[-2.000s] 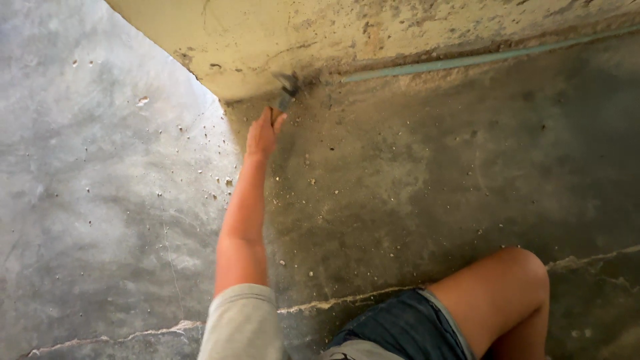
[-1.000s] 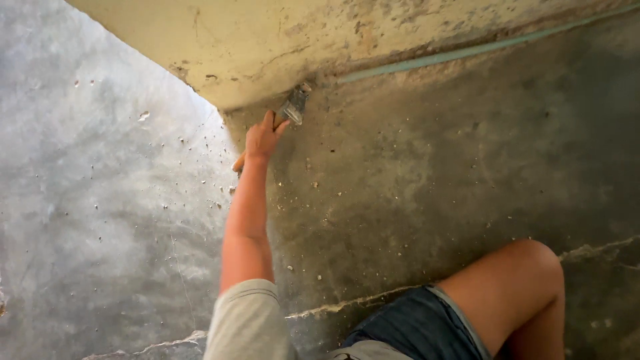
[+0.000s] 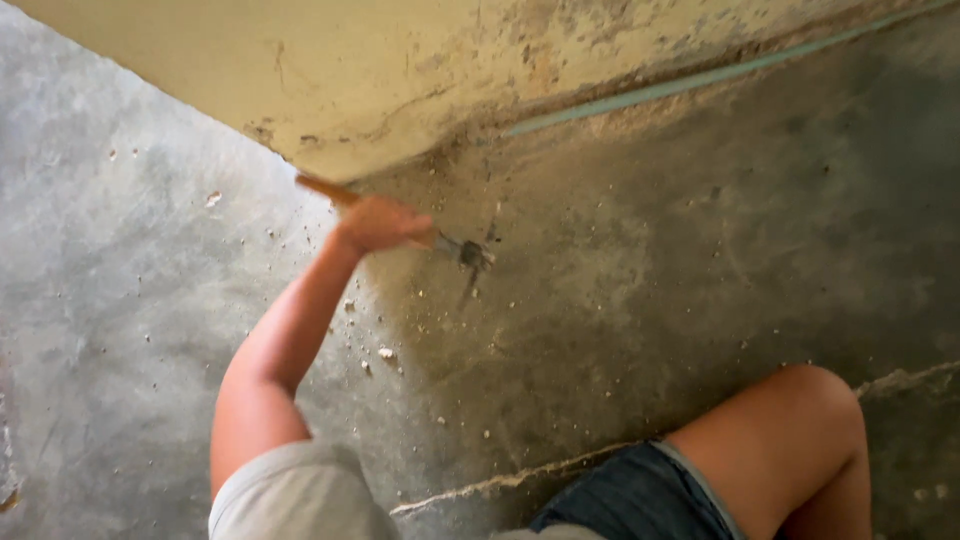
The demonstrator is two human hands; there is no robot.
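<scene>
My left hand (image 3: 382,225) is closed around the wooden handle of a hammer (image 3: 474,255). The handle's free end sticks out to the upper left, beside the wall corner. Its dark metal head is blurred, on the right side of the hand, over the concrete floor (image 3: 615,277) and a short way from the base of the yellow wall (image 3: 360,82). Whether the head touches the floor I cannot tell. A pale green strip (image 3: 637,96) runs along the foot of the wall and ends near its stained, chipped part. My right hand is out of view.
Small rubble crumbs (image 3: 386,352) lie scattered on the floor around the wall corner. A pale, rough crack (image 3: 510,478) crosses the floor near my body. My bent bare leg (image 3: 780,442) is at the lower right. Brighter floor stretches left of the wall corner.
My left hand and the hammer head have moved from the foot of the wall down over the floor. The elbow now bends out to the left, and the handle lies more sideways.
</scene>
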